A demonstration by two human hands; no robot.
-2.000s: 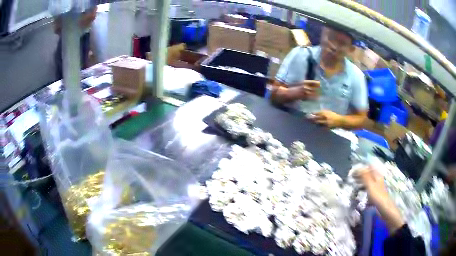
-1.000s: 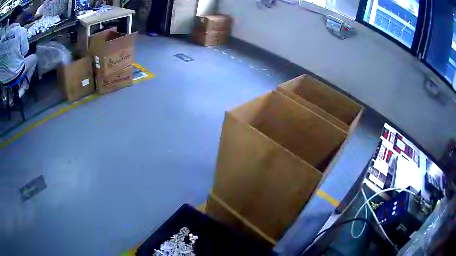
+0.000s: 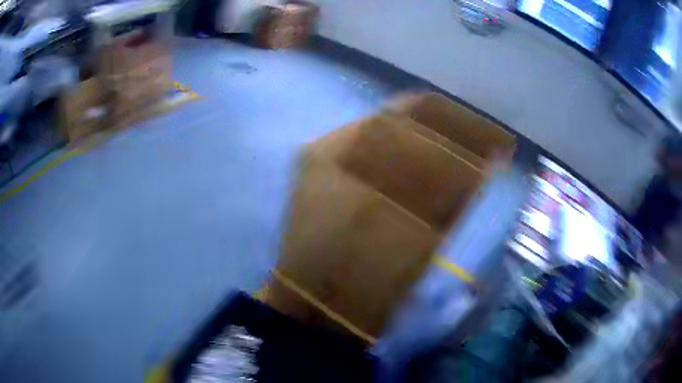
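Observation:
Neither of my hands is in the picture. The frame is blurred. Nearest in front of me, at the bottom edge, is a black plastic tray [image 3: 299,340], cut off by the frame. A small heap of white parts [image 3: 226,357] lies in its left part; single pieces cannot be made out. Just beyond the tray stand tall, open brown cardboard cartons [image 3: 351,247] on the floor. Their insides look dark and I cannot see the bottoms.
Blue-grey floor [image 3: 172,202] with yellow lines lies left. More cartons [image 3: 134,82] stand at the upper left beside a partly visible person [image 3: 15,60]. The bench end [image 3: 493,336] with cables and a blurred clear bag [image 3: 636,336] is at lower right. A wall [image 3: 419,45] runs behind.
The view has swung from the bench with the white pile to the floor and cartons. Since one second ago, cartons, tray and bench end have shifted left in the picture, and blur has increased.

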